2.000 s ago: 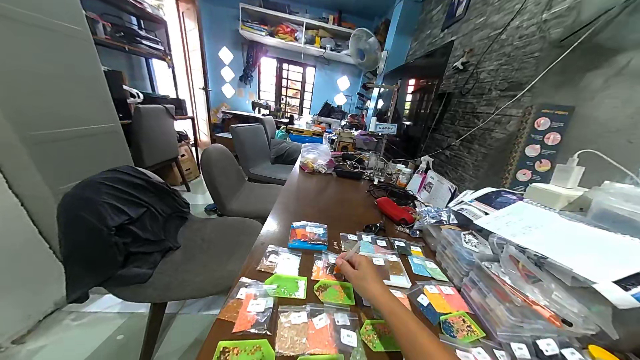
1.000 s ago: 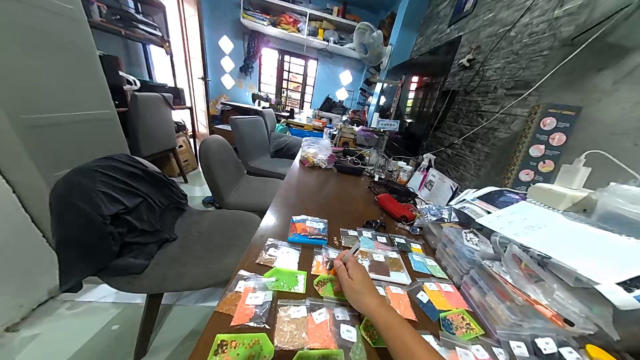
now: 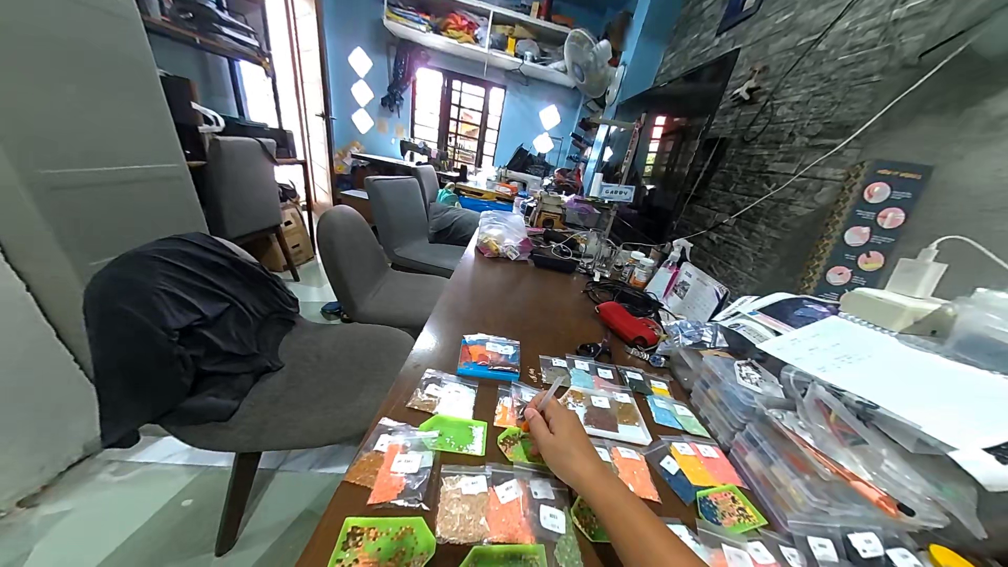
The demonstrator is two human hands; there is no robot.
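My right hand (image 3: 561, 437) is closed around a slim translucent pen-like tool (image 3: 551, 392), just over a small green plastic tray (image 3: 516, 446) that it partly covers. My left hand is out of view. Left of the hand lies another green tray (image 3: 457, 435) with pale beads or drills. Around them are zip bags of tan and orange bits (image 3: 463, 504), a bag of orange bits (image 3: 634, 472) and a white tray bearing brown bags (image 3: 606, 413). More green trays of mixed bits sit at the near edge (image 3: 382, 543) and on the right (image 3: 731, 508).
A blue-edged packet (image 3: 488, 357) lies beyond the bags. Farther right are a red case (image 3: 628, 324), black cables (image 3: 622, 295) and stacked clear plastic boxes (image 3: 819, 465) beneath papers (image 3: 890, 394). Grey chairs (image 3: 323, 386) line the left side, one draped with black cloth (image 3: 185, 339).
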